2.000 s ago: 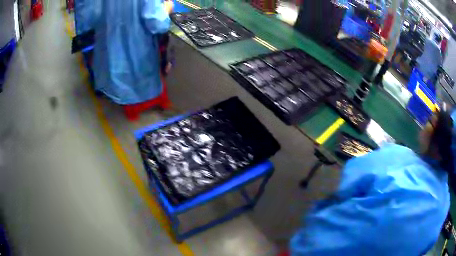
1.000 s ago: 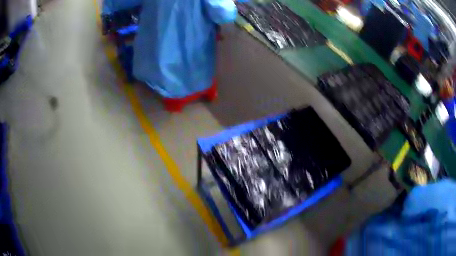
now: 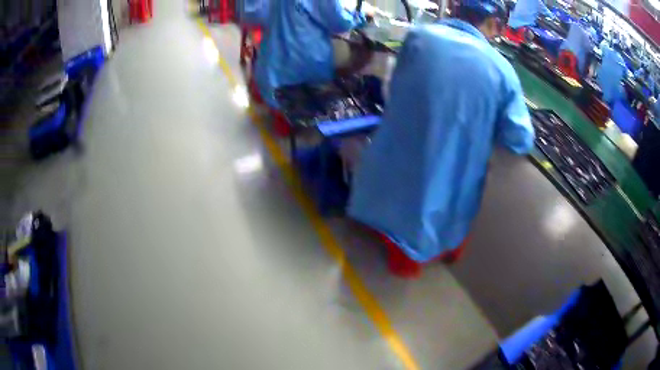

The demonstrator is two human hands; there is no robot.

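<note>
Neither of my hands is in the picture. Nearest in front of me, at the lower right, a black tray [image 3: 597,318] with shiny contents lies on a blue stand [image 3: 534,337], cut off by the bottom edge. Another black tray [image 3: 318,103] with shiny contents sits on a blue-edged stand behind a seated worker. A black slotted tray [image 3: 572,153] lies on the green bench at the right. The picture is blurred, so the contents cannot be told.
A person in a blue smock [image 3: 441,130] sits on a red stool [image 3: 403,260] beside the green bench [image 3: 615,162]. Another person in blue [image 3: 297,43] is further back. A yellow line [image 3: 340,256] runs along the grey floor [image 3: 174,238]. Blue bins [image 3: 64,303] stand at the left.
The view has swung left and up along the aisle. The near stand with its tray has shifted to the lower right corner, and the near blue-smocked person at the right has left the picture.
</note>
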